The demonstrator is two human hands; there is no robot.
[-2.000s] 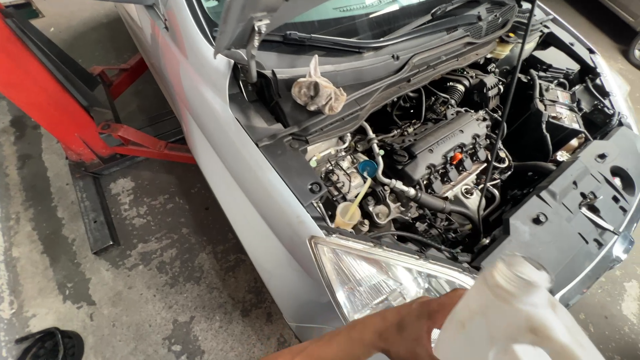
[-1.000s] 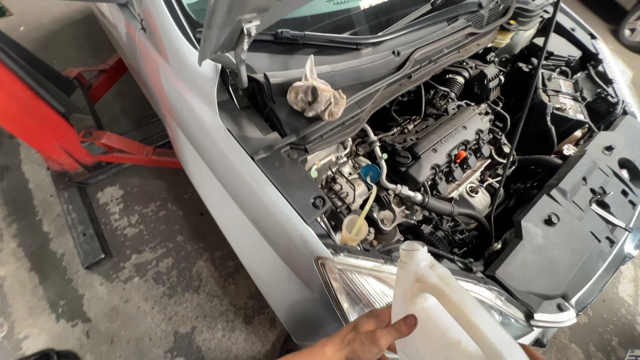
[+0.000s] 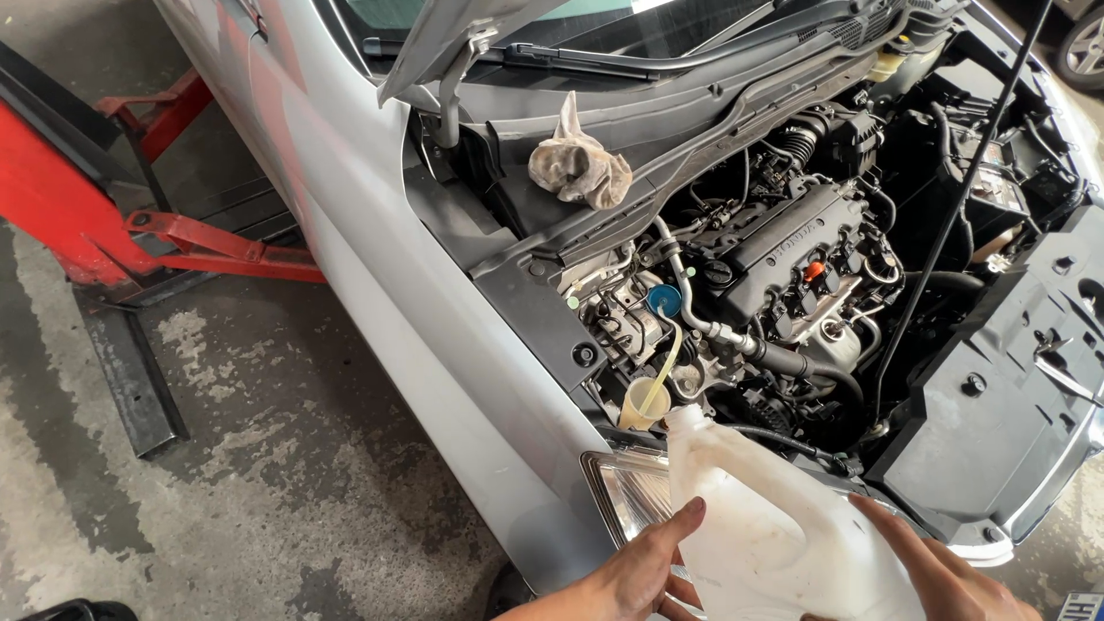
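A white plastic jug (image 3: pixel 759 526) is tilted over the headlight (image 3: pixel 634 492), its open mouth close to a small yellowish plastic reservoir (image 3: pixel 644 404). My left hand (image 3: pixel 647 552) grips the jug's left side, thumb on the front. On the jug's right side rests my right hand (image 3: pixel 940 569), fingers extended; the lower part of it is out of frame. From the reservoir a pale yellow tube (image 3: pixel 667 366) runs up beside a blue round cap or funnel (image 3: pixel 664 300). Behind them lies the black engine cover (image 3: pixel 798 246).
A crumpled dirty rag (image 3: pixel 578 164) lies on the plastic cowl below the windshield. The thin hood prop rod (image 3: pixel 957 198) crosses the engine bay. A red vehicle lift (image 3: pixel 224 246) stands left of the silver fender (image 3: pixel 414 328). The black radiator cover (image 3: pixel 992 414) is at right.
The jug has moved left and up, its mouth now beside the reservoir. More of my right hand has come into view at the jug's right side.
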